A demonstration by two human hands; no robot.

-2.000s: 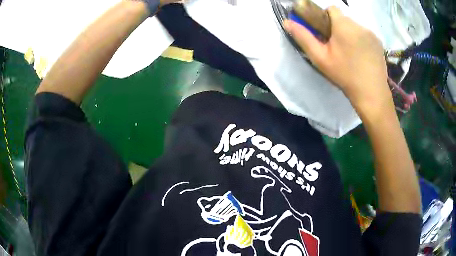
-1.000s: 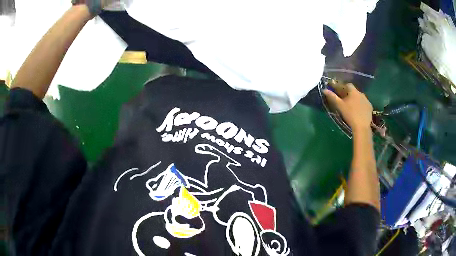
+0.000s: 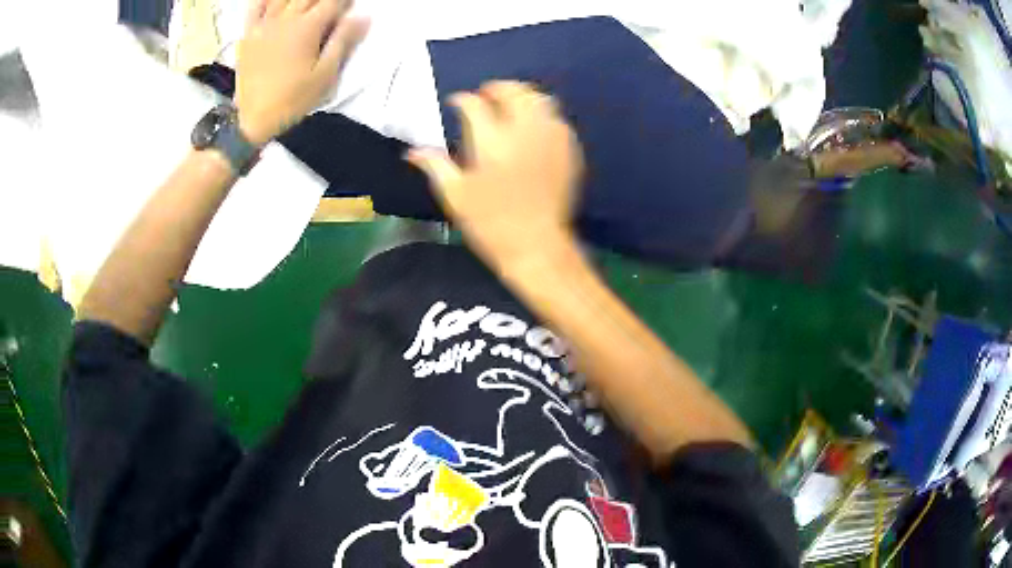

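Observation:
My left hand (image 3: 291, 67), with a dark watch at the wrist, lies on white cloth (image 3: 391, 98) near the top of the view. Whether its fingers hold cloth I cannot tell. My right hand (image 3: 513, 166) is blurred, over the dark navy pad (image 3: 666, 144) beside the white cloth's edge. Its fingers are apart and I see nothing in them. The steam iron (image 3: 849, 131) is at the right, partly blurred, away from my hands.
More white cloth (image 3: 111, 144) lies at the left, and some at the upper right (image 3: 766, 56). A tan strip (image 3: 344, 209) shows at the near edge. A blue item (image 3: 943, 383) and clutter are at the lower right, above green floor (image 3: 710, 355).
My right hand has let go of the iron and moved left over the pad. The white cloth has drawn back, uncovering the navy pad. My left hand shows more fully.

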